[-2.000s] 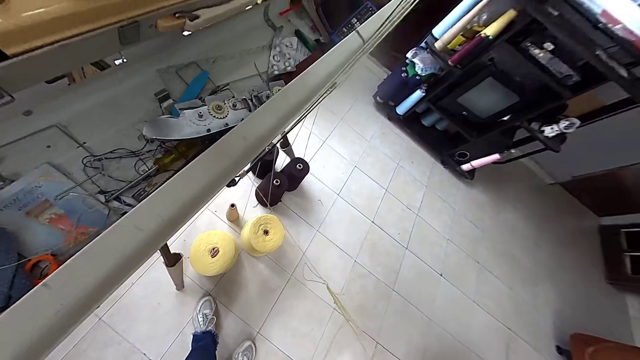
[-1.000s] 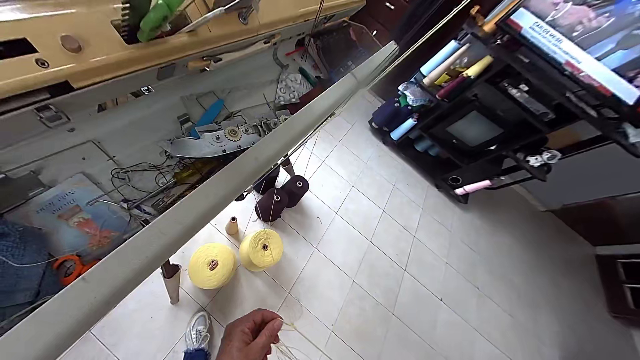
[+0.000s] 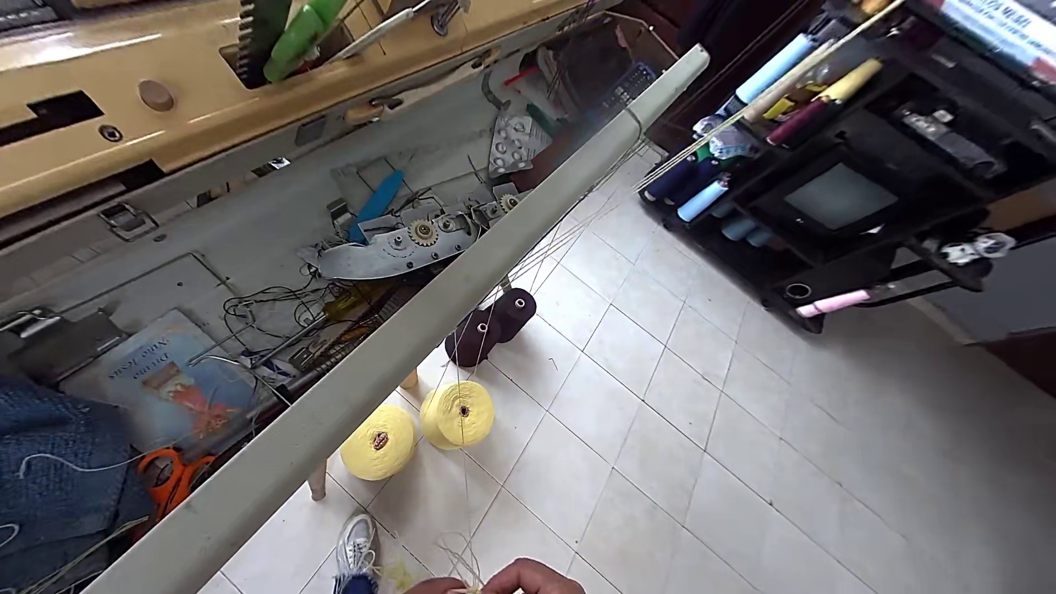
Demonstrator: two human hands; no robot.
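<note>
At the bottom edge, my left hand (image 3: 437, 586) and my right hand (image 3: 532, 577) meet with their fingertips pinched on thin pale yarn strands (image 3: 466, 565). Both hands are mostly cut off by the frame. One strand runs up from them past a yellow yarn cone (image 3: 474, 417). Beside it on the tiled floor stands another yellow yarn cone (image 3: 378, 443). Two dark yarn cones (image 3: 472, 340) stand farther back, partly behind the long grey metal rail (image 3: 388, 355). Several strands stretch along the rail toward the upper right.
Left of the rail, a machine bed holds orange-handled scissors (image 3: 167, 483), a booklet (image 3: 177, 379), denim fabric (image 3: 62, 462), tangled wires and a metal part with gears (image 3: 404, 247). A black shelf unit (image 3: 742, 239) with thread cones stands at right. A shoe (image 3: 356, 540) is below.
No hand shows in the oldest frame; one hand with strands appears a second ago, and now two hands meet at the bottom edge. The loose yellowish yarn seen on the floor is gone from its spot.
</note>
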